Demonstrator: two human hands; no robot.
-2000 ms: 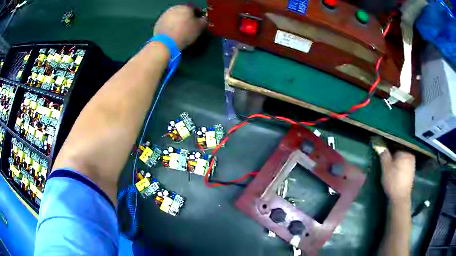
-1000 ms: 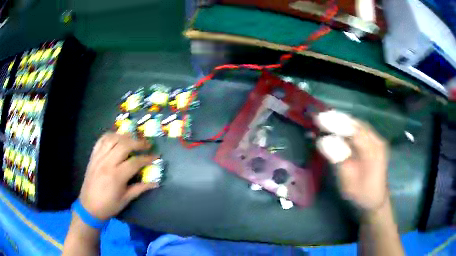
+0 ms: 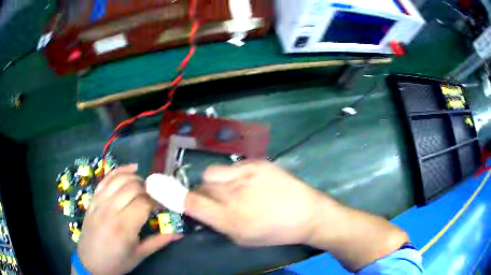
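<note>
The dark red test fixture (image 3: 245, 137) lies on the green mat, its lower part hidden by my hands. My left hand (image 3: 116, 217), blurred, is at its lower left, with a small power supply board (image 3: 168, 222) held at its thumb and fingers. My right hand (image 3: 264, 201) reaches in from the right over the fixture opening. Its thumb wears a white finger cot, which points left just above the board. Its fingers are apart from the thumb, and no item shows between them. Several other boards (image 3: 83, 172) lie left of the fixture, some partly behind my left hand.
A red and black wire pair (image 3: 175, 83) runs from the dark red power box (image 3: 145, 27) past the fixture's left. A white meter (image 3: 301, 21) stands on the green shelf (image 3: 231, 59). A black parts tray (image 3: 422, 134) lies right, a packed tray (image 3: 8, 247) far left. A black cable (image 3: 309, 134) crosses the mat.
The view has swung right. My right hand has moved left across the fixture, close to my left hand. My left hand still has the board, now near the fixture's lower left.
</note>
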